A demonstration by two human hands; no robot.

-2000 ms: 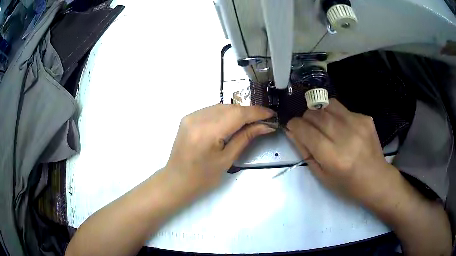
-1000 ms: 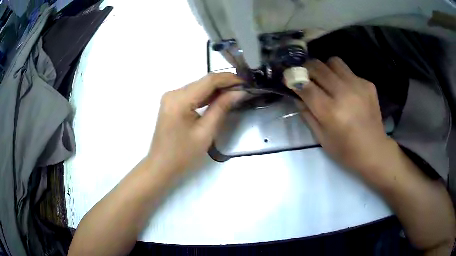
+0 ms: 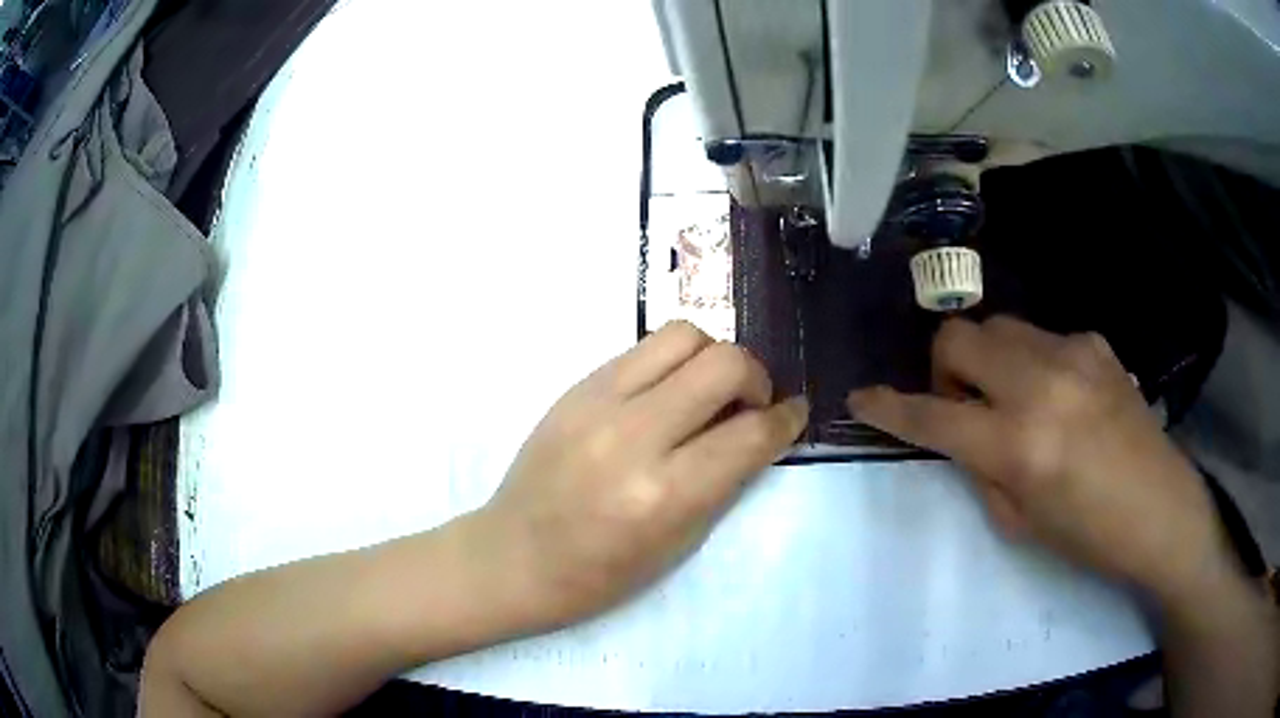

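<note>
A dark brown band [image 3: 771,302] with a stitched line lies under the presser foot [image 3: 800,246], its near end at the machine bed's front edge. My left hand [image 3: 632,470] has its fingers curled at the band's left edge, with the thumb tip on its near end. My right hand [image 3: 1060,442] lies on the dark cloth, its index fingertip on the band close to my left thumb. The other fingers are curled under, and what they may hold is hidden. The dark cloth [image 3: 1109,260] spreads to the right behind my right hand.
The white machine head [image 3: 1193,84] with cream dials [image 3: 946,278] stands over the band. Taupe-grey cloth [image 3: 120,295] hangs over the table's left edge, and more [image 3: 1249,379] lies at the far right. The white tabletop [image 3: 407,351] has a curved front edge.
The band end, earlier pinched and lifted near the foot, now lies flat towards me. Both hands have come nearer the front edge. The thin metal tool at my right hand no longer shows.
</note>
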